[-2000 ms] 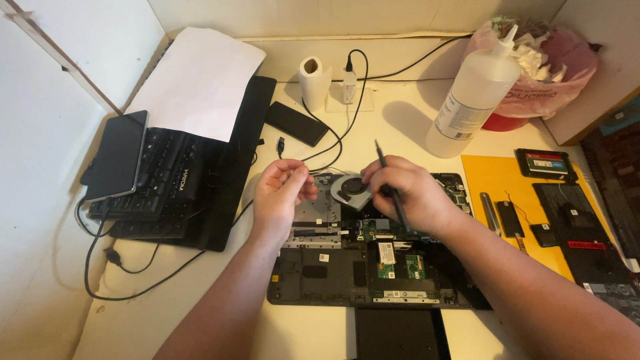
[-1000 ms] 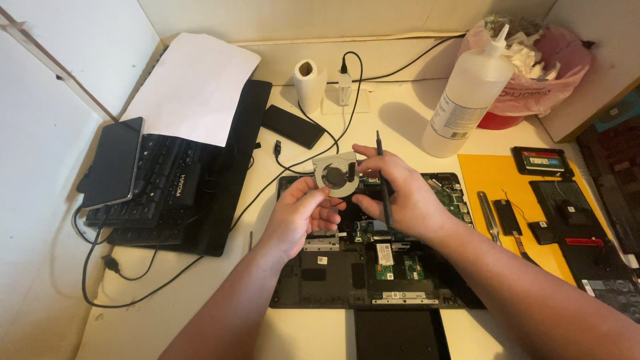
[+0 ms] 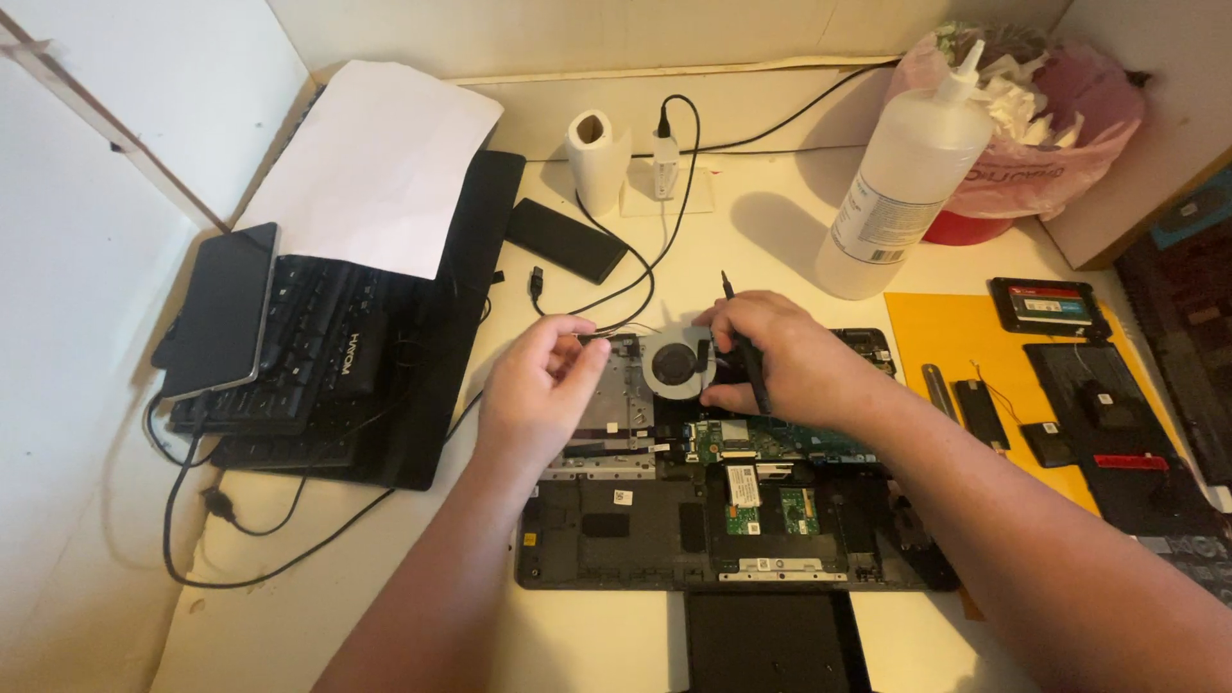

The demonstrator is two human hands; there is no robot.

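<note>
An opened laptop base (image 3: pixel 654 520) lies in front of me with its green circuit board (image 3: pixel 731 441) exposed. My right hand (image 3: pixel 780 356) grips the right edge of a round silver cooling fan (image 3: pixel 677 366) at the base's upper middle, and also holds a slim black screwdriver (image 3: pixel 749 361), its tip pointing up and away. My left hand (image 3: pixel 544 385) is over the base's upper left part, left of the fan, thumb and fingertips near each other with a thin wire by them. Whether that hand grips the wire is unclear.
Stacked keyboards (image 3: pixel 289 356), a phone (image 3: pixel 221 313) and white paper (image 3: pixel 375 164) are at left. Behind stand a paper roll (image 3: pixel 595 164), a black slab (image 3: pixel 565 240) and a plastic bottle (image 3: pixel 900 183). Laptop parts lie on a yellow envelope (image 3: pixel 914 337) at right; a black tray (image 3: pixel 775 640) is in front.
The fan, held up between both hands a second ago, is now lower at the base's upper part. My left hand has let go of it and moved left; my right hand still holds fan and screwdriver.
</note>
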